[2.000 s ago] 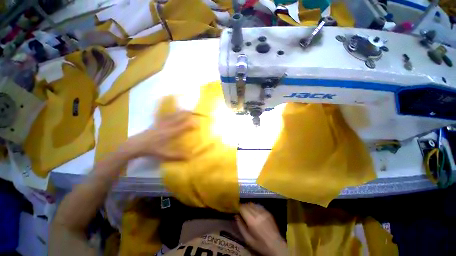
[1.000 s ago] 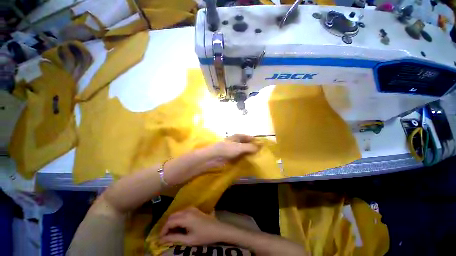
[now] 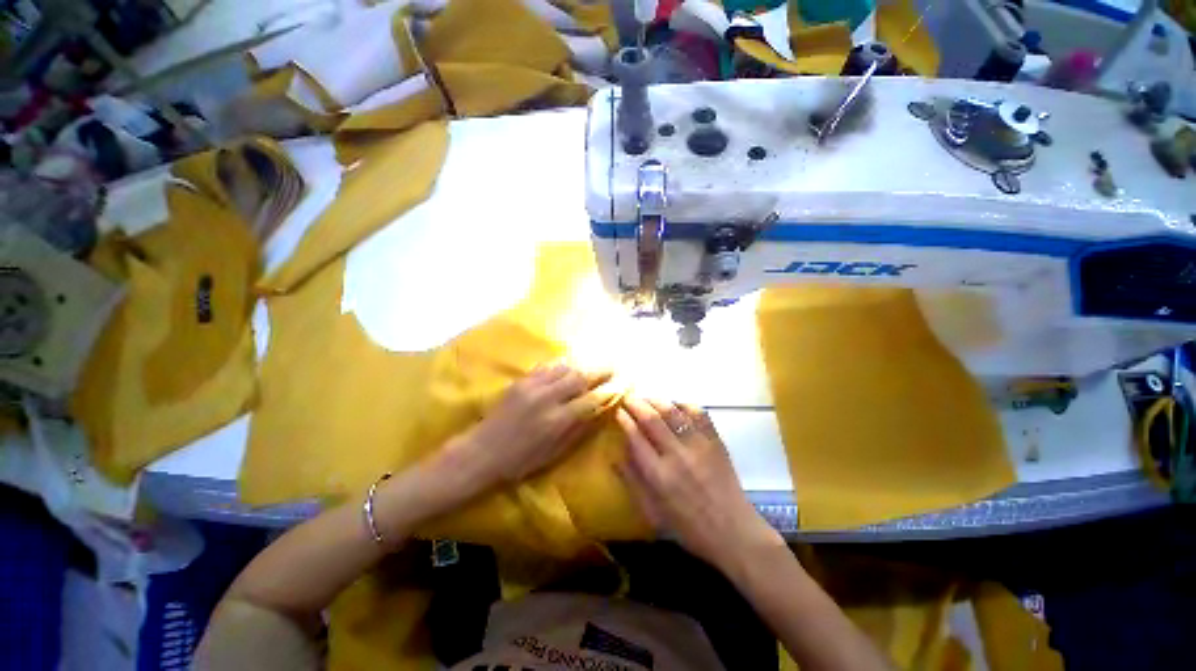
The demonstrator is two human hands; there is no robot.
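Observation:
My left hand point(image 3: 540, 422) and my right hand point(image 3: 678, 461) are close together on the yellow garment panel point(image 3: 459, 380), just in front of the needle area. The fingertips of both hands pinch its edge, partly washed out by the bright lamp. The cloth is bunched under my hands and hangs over the table's front edge. The white sewing machine head point(image 3: 839, 210) is at the right. The presser foot is lost in the glare.
A stack of yellow panels point(image 3: 872, 406) lies right of the needle. A labelled yellow piece point(image 3: 171, 328) and a long narrow piece point(image 3: 374, 197) lie left. Scissors point(image 3: 1159, 439) are at the right end. Yellow bundles point(image 3: 971, 629) hang below the table edge.
My right hand has come up from my lap to the table beside my left hand. My left hand has moved slightly left. The bunched cloth has been drawn up to the needle area.

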